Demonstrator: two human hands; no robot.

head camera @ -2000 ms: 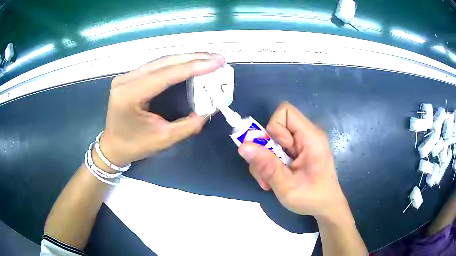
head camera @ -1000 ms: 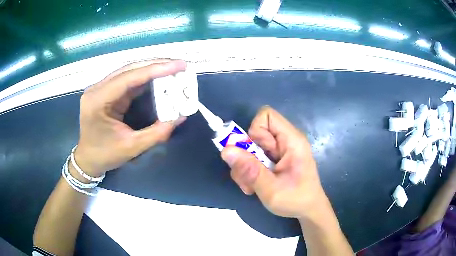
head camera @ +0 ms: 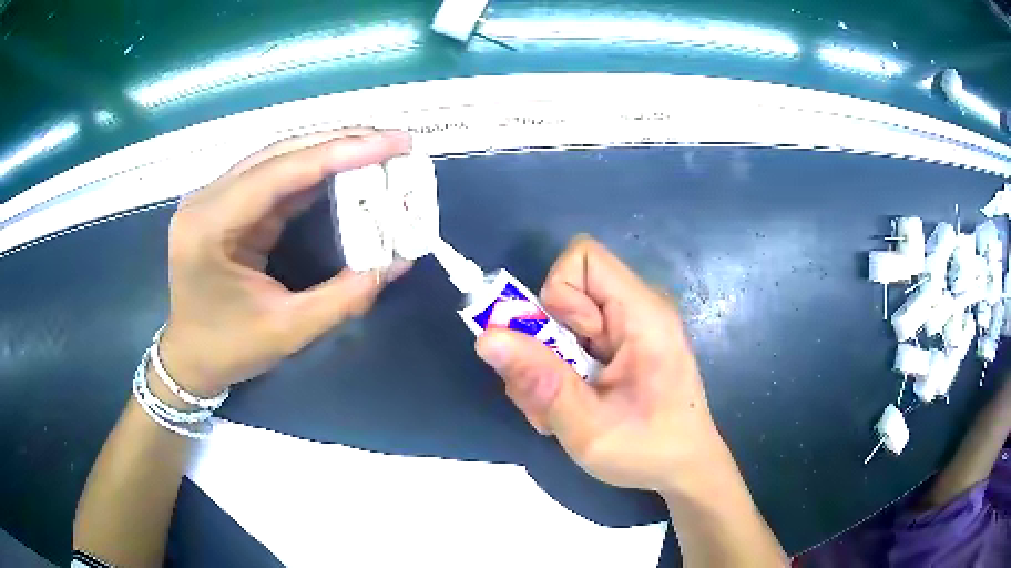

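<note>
Two white units (head camera: 385,213) stand side by side between the thumb and fingers of my left hand (head camera: 249,250), their end faces towards me. Small marks show on the faces and a thin lead sticks out below. My right hand (head camera: 610,372) grips a white glue tube (head camera: 523,320) with blue-purple print, thumb on top. Its narrow nozzle (head camera: 452,262) points up and left, with the tip at the lower right edge of the right unit. I cannot tell whether it touches.
A pile of white units with leads (head camera: 942,300) lies on the dark worktop (head camera: 798,444) at right. A white sheet (head camera: 421,499) lies in front. Beyond the white rail (head camera: 621,117), units (head camera: 459,17) sit on the green belt (head camera: 277,28). A person's purple sleeve (head camera: 959,533) shows at lower right.
Both hands, with units and tube, appear further left in view than two seconds ago. The nozzle tip has gone from the faces to the right unit's lower edge. The belt unit has moved left.
</note>
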